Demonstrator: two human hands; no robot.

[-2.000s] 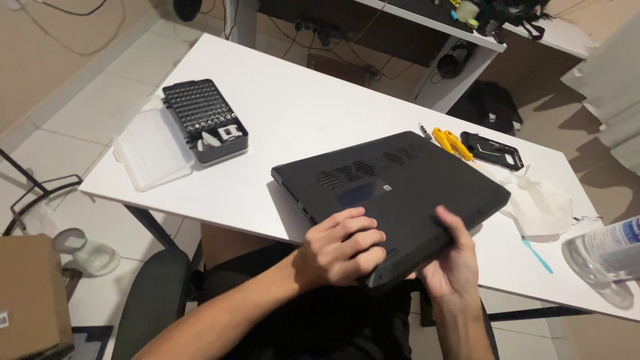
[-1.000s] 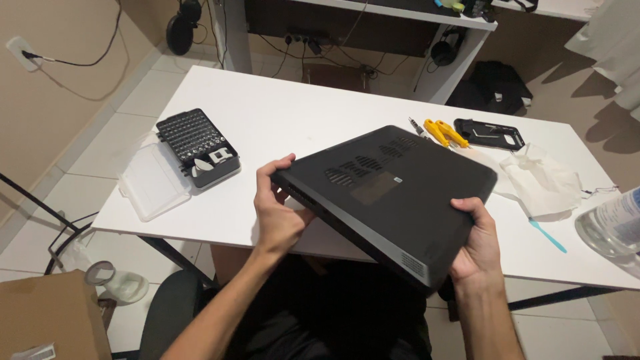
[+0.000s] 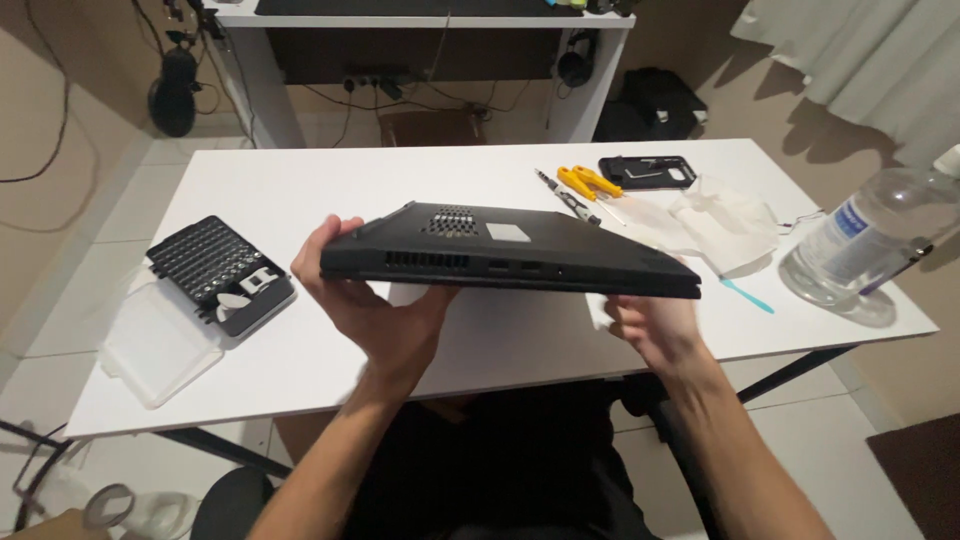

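Note:
A closed black laptop is held up above the white table, its vented underside facing up and an edge with ports toward me. My left hand grips its left end, fingers behind and thumb beneath. Under the right end, my right hand supports it, the fingers partly hidden by the laptop. Beyond it lie a screwdriver and yellow-handled pliers. To the left, an open precision bit case rests beside its clear plastic lid.
The white table also bears a black phone case with small items in it, crumpled white tissue, a light-blue plastic tool and a large clear bottle at the right. A second desk stands behind.
My left hand has moved from the near corner to the laptop's left end. The laptop has turned and tilted, so that its ported edge now faces me. My right hand still holds the right side.

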